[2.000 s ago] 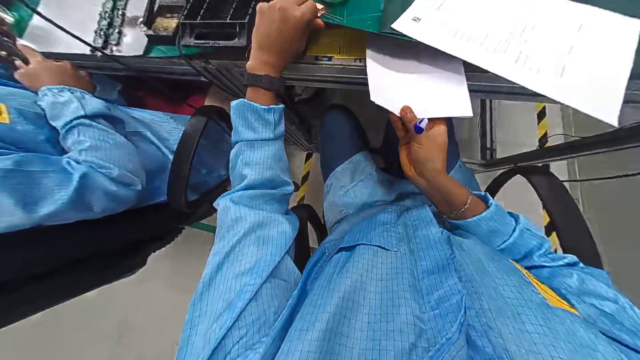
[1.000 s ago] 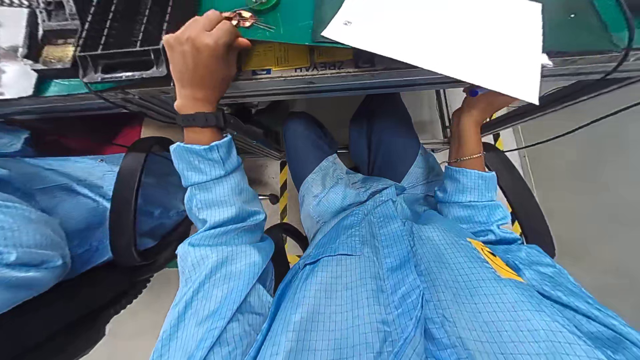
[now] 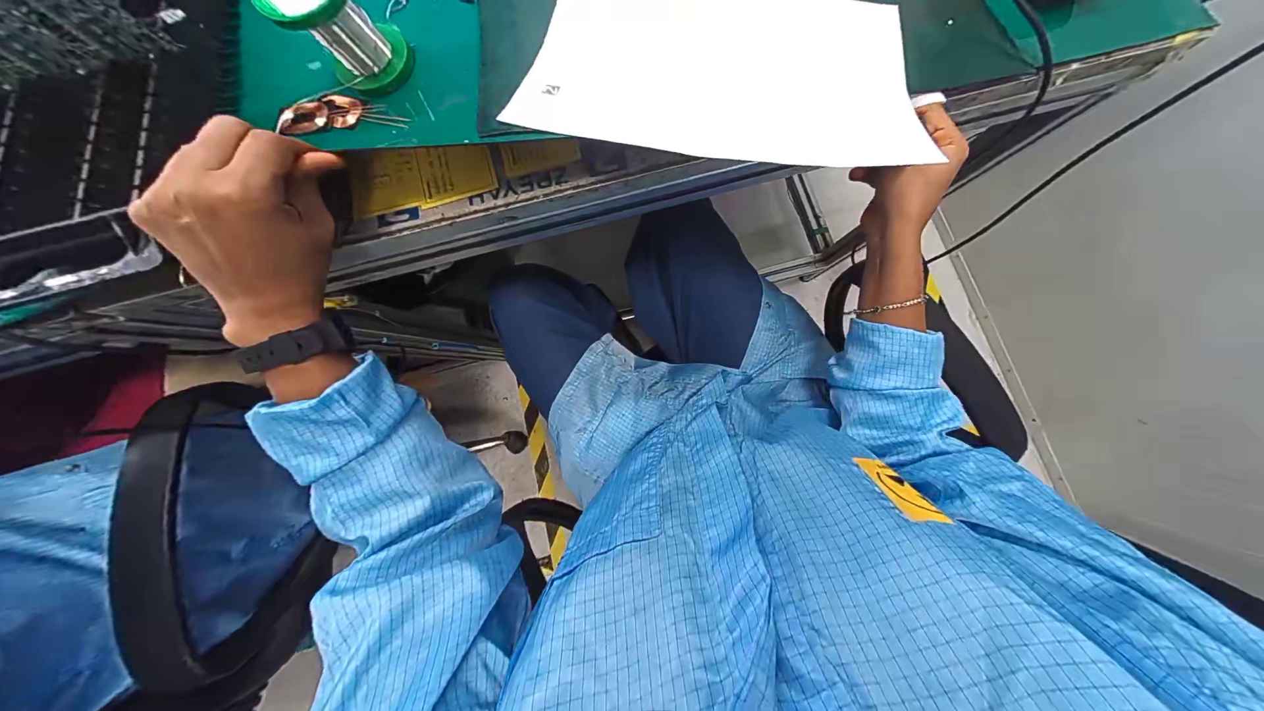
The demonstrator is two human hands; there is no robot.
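My left hand (image 3: 247,222), a black band on its wrist, rests with curled fingers at the front edge of the green mat (image 3: 444,94). Copper wire coils (image 3: 321,114) with thin leads lie right by its fingertips; whether it grips anything is hidden. Behind the coils stands a spool of solder wire (image 3: 355,41) with green flanges. At the right, my right hand (image 3: 913,173) holds the corner of a white paper sheet (image 3: 721,84), which lies across the mat and overhangs the bench edge. A white tip of something shows at that hand's fingers.
Black slotted racks (image 3: 89,128) stand at the far left of the bench. Yellow labels (image 3: 425,178) lie under the mat's edge. A black cable (image 3: 1043,59) hangs over the right edge. Beside me at the left are a black chair arm (image 3: 148,553) and a person's blue coat (image 3: 49,553).
The lower sheet that my right hand held beneath the bench edge two seconds ago is no longer seen apart. That hand has moved up to the large sheet's corner. The view has shifted.
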